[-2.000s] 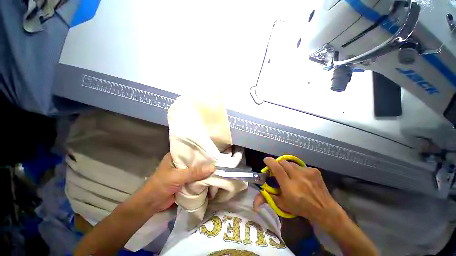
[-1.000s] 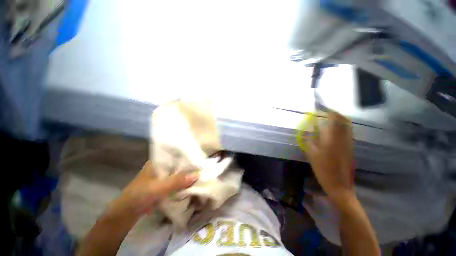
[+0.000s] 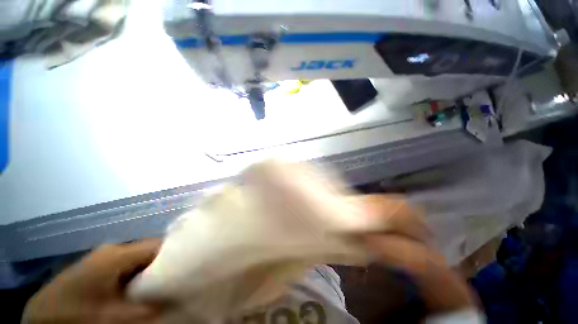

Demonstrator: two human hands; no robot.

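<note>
A cream-beige garment piece (image 3: 253,234) is stretched between my two hands above my lap, at the front edge of the machine table. It is blurred, so its folds and seams cannot be told. My left hand (image 3: 95,285) holds its left end, low at the left. My right hand (image 3: 405,237) holds its right end; its fingers are blurred. The yellow scissors handle (image 3: 296,86) shows behind the needle area, partly hidden by the machine head.
The white sewing machine (image 3: 323,54) with "JACK" lettering spans the top. A black flat rectangle (image 3: 355,93) lies under its arm. Small coloured items (image 3: 443,112) lie at the table's right. Layered cloth (image 3: 70,28) is at upper left; pale cloth (image 3: 488,190) hangs at right.
The scissors have left my right hand and lie behind the needle. My right hand has come back to the cloth, now spread between both hands. The view has turned right.
</note>
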